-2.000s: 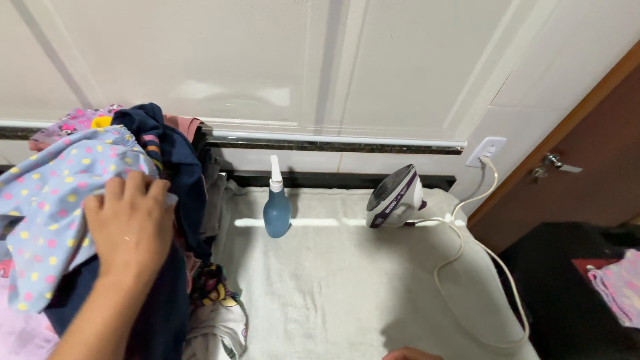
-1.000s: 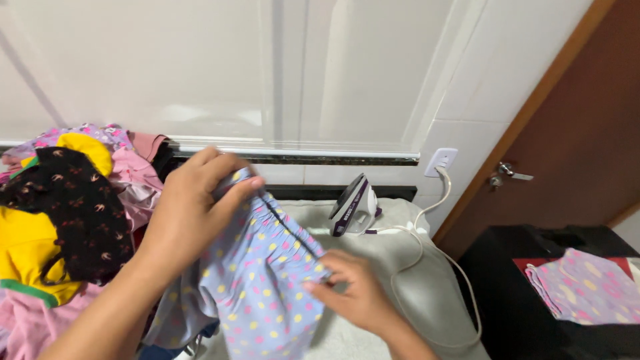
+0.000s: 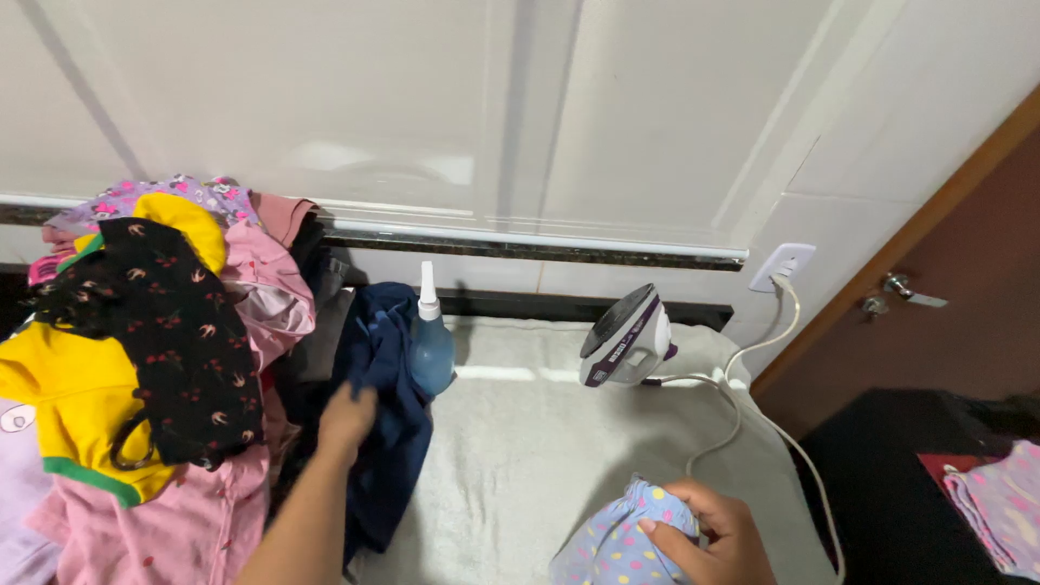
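My right hand (image 3: 715, 532) grips the gathered waistband of a light blue polka-dot garment (image 3: 621, 540) at the bottom of the view, over the covered ironing surface. On the left, my left hand (image 3: 349, 418) is blurred against a navy blue garment (image 3: 390, 455); whether it holds the cloth is unclear. Just beyond that hand stands a blue spray bottle with a white nozzle (image 3: 432, 349), touching the navy cloth. A white and purple clothes iron (image 3: 630, 341) rests on its heel at the back of the white cloth cover (image 3: 520, 431).
A heap of clothes, with a black printed garment (image 3: 191, 341) and a yellow one (image 3: 81, 390), fills the left side. The iron's cord (image 3: 737, 414) runs to a wall outlet (image 3: 782, 266). At the lower right, a folded pink garment (image 3: 1003, 504) lies on a dark surface beside a brown door (image 3: 959, 309).
The polka-dot garment, under my left hand on the heap two seconds ago, was held up by both hands one second ago. Now only my right hand holds it, and my left has moved to the navy cloth.
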